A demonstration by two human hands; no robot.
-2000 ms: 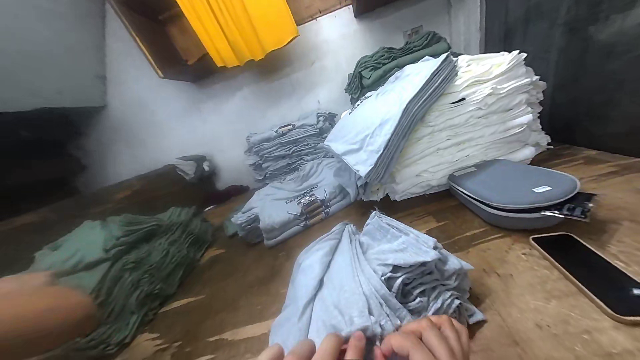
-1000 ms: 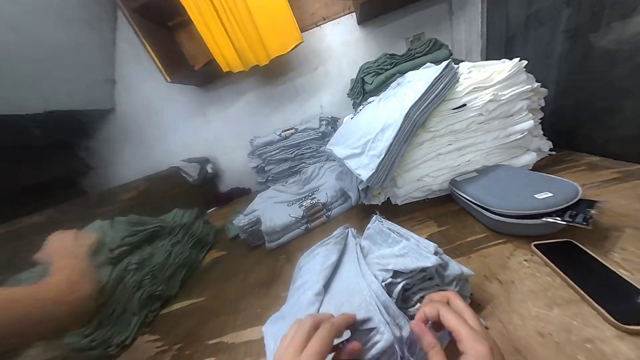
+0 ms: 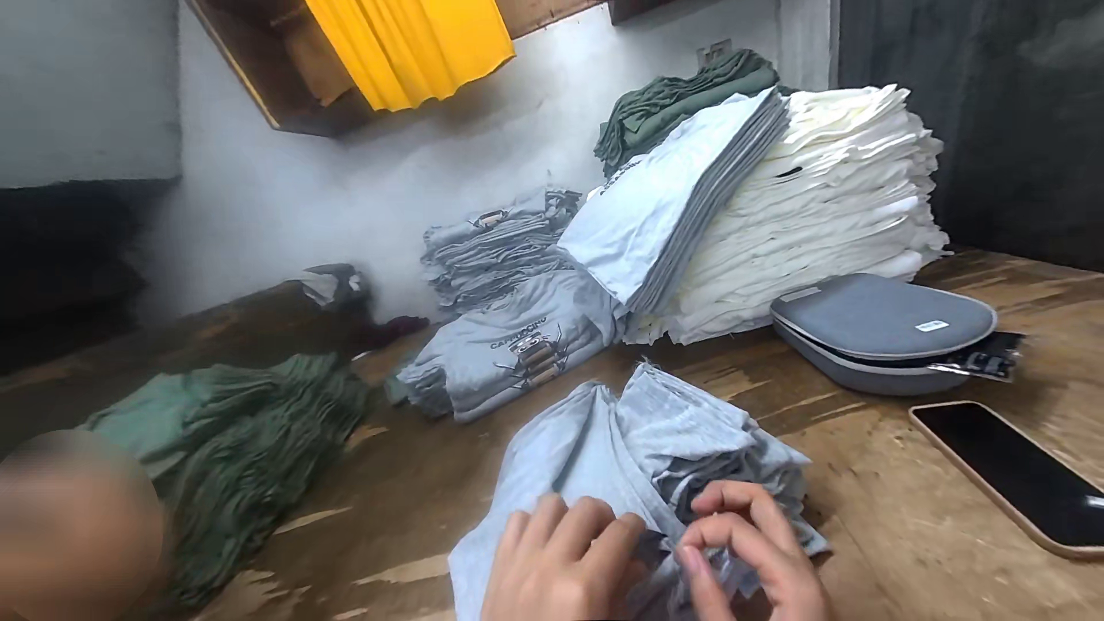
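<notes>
A bundle of light grey-blue fabric pieces lies on the wooden table in front of me, its layers gathered and crumpled on the right side. My left hand rests on the near part of the bundle with fingers curled down; what its fingertips hold, if anything, is hidden. Just right of it, my right hand is over the near right part of the cloth, thumb and fingers bent and apart, with no cloth plainly between them. Dark and translucent material shows between both hands.
Behind stand printed grey shirt pieces, a tall stack of white cloth and dark green cloth. At right are a grey zip case and a phone. Green fabric lies left, beside another person's blurred part.
Both my hands have come farther over the near part of the grey bundle. The co-worker's hand at the left, on the green cloth a second ago, has moved down and toward the left edge.
</notes>
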